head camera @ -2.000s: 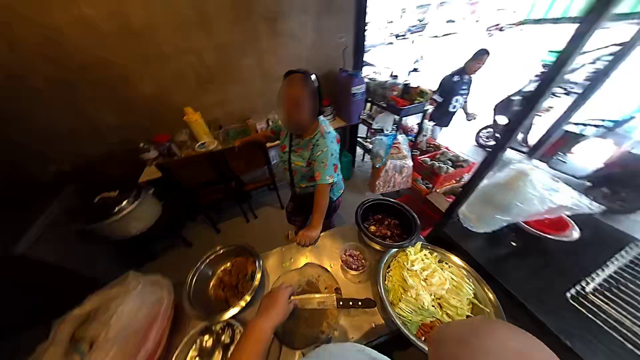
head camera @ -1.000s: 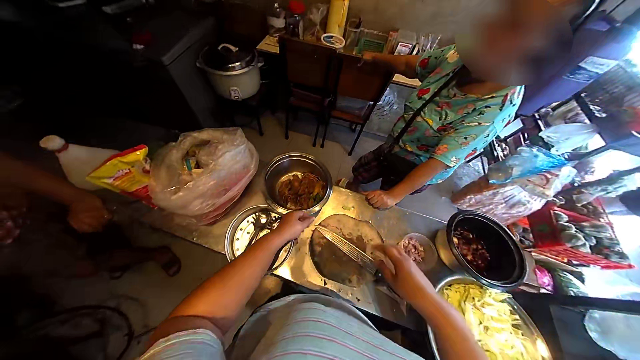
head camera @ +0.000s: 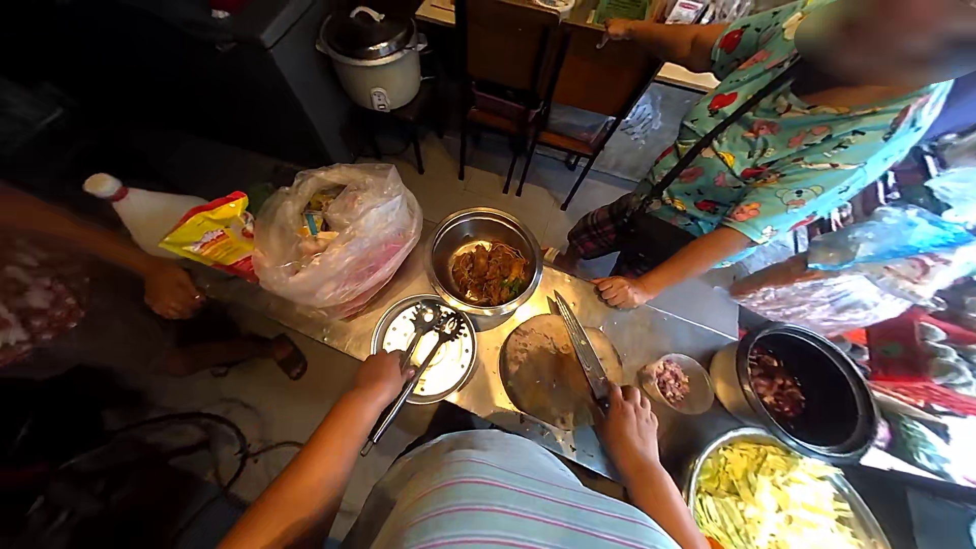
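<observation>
My right hand (head camera: 629,427) grips the handle of a kitchen knife (head camera: 581,343), whose blade lies over the right part of a round chopping board (head camera: 534,374). At the near edge of a steel plate (head camera: 389,385), my left hand (head camera: 383,377) touches the handles of metal serving utensils (head camera: 412,377); whether it is closed on them is hard to see. Their slotted heads rest on the plate. Behind the board stands a steel bowl (head camera: 438,263) of browned food. Right of the knife sits a small bowl of chopped meat (head camera: 672,383).
A dark pot (head camera: 862,412) with meat and a basin of shredded cabbage (head camera: 770,488) stand right. Left are a filled plastic bag (head camera: 343,244), a yellow packet (head camera: 213,232) and a white bottle (head camera: 145,210). One person's fist (head camera: 621,291) rests on the steel table; another person's hand (head camera: 174,293) is left.
My left hand has moved left from the board to the utensils on the plate. The knife, in my left hand two seconds ago, is in my right hand. The view has turned.
</observation>
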